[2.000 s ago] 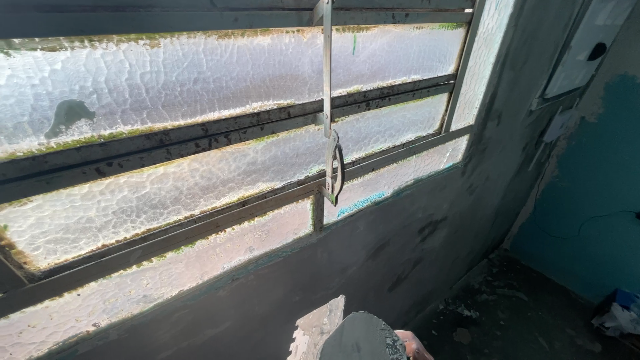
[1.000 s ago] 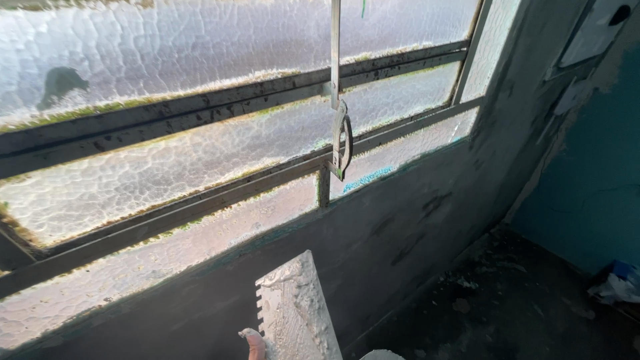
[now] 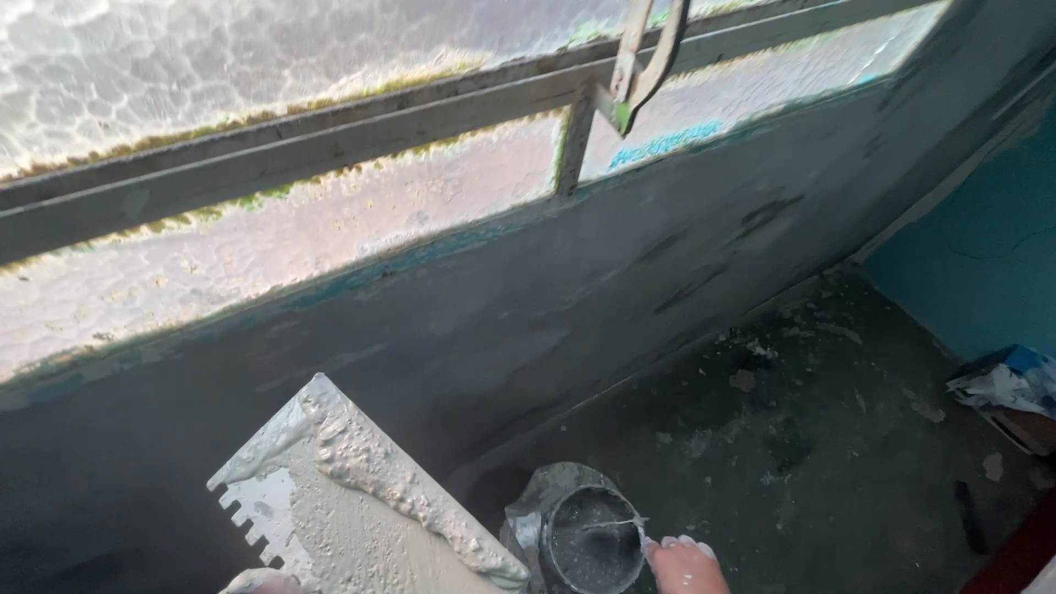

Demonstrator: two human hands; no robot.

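A notched plastering trowel (image 3: pixel 379 495), its flat face coated with pale wet compound and a thick lumpy ridge along one long edge, slants across the lower middle. My left hand (image 3: pixel 266 582) grips it from the bottom edge of the view, mostly hidden. To the right, my right hand (image 3: pixel 686 566) has its whitened fingers curled at the rim of a round grey container (image 3: pixel 596 536). A thin pale strip (image 3: pixel 610 523) crosses the container's mouth up to these fingers; whether they hold the strip or the rim, I cannot tell.
A metal-framed window with textured glass (image 3: pixel 330 206) and a hanging latch handle (image 3: pixel 648 66) lies above the grey wall (image 3: pixel 660 264). The dark floor (image 3: pixel 767 412) bears pale splatters. A box with crumpled wrapping (image 3: pixel 1011 384) stands near the teal wall (image 3: pixel 973 239).
The view has tilted down and come nearer the wall. The coated trowel now shows more fully, and my right hand, out of sight one second ago, is back in view beside the container.
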